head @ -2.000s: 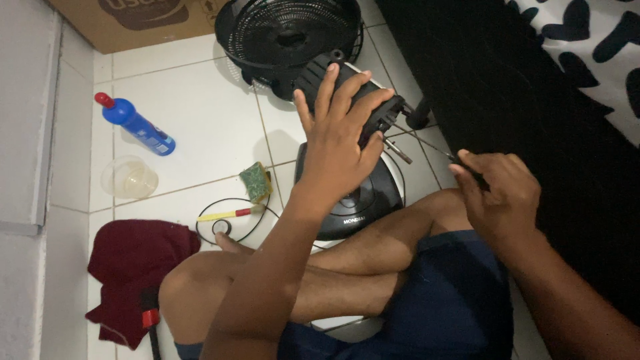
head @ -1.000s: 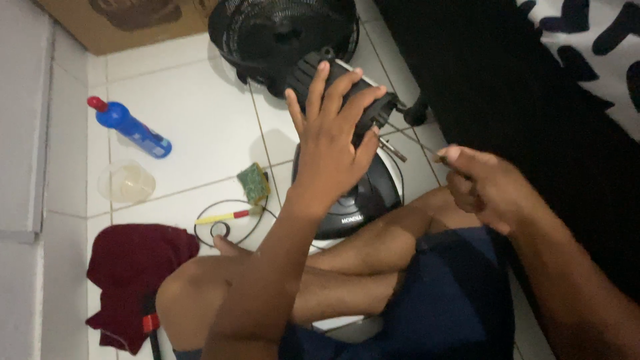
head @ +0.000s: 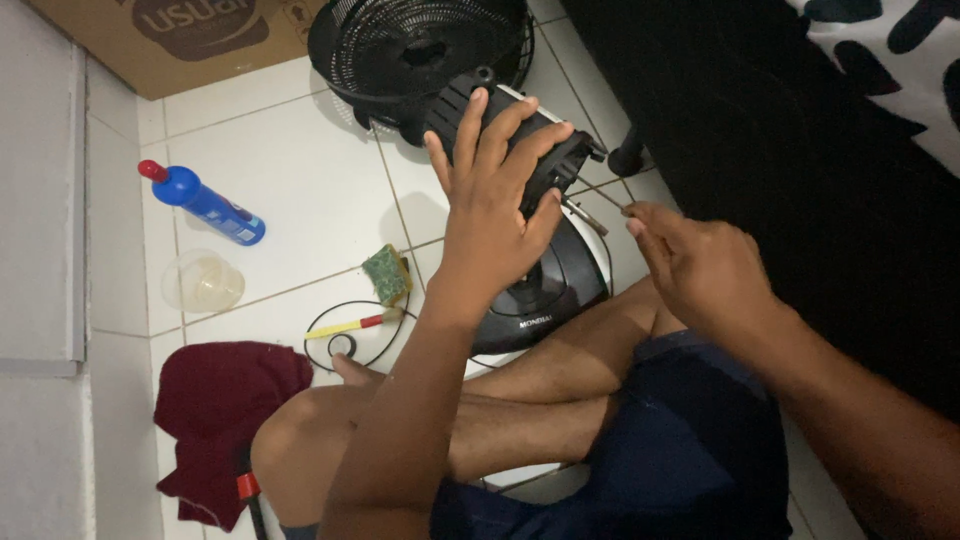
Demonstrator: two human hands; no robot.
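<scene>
My left hand spreads over the black motor housing of an electric fan, fingers across its top and thumb at its near end. In my right hand is a thin metal-shafted tool, likely a screwdriver; its handle is hidden in my fist and its shaft reaches the end of the housing. A metal motor shaft sticks out just below it. Under the housing stands the black fan base, partly covered by my left arm. Behind lies the round black fan grille.
On the tiled floor at left are a blue bottle with a red cap, a clear plastic cup, a green and yellow sponge, a yellow-handled brush and a maroon cloth. A cardboard box stands behind; black fabric hangs at right.
My right hand has shifted slightly during these frames, with the tool staying at the housing's end. My left hand stays spread over the housing.
</scene>
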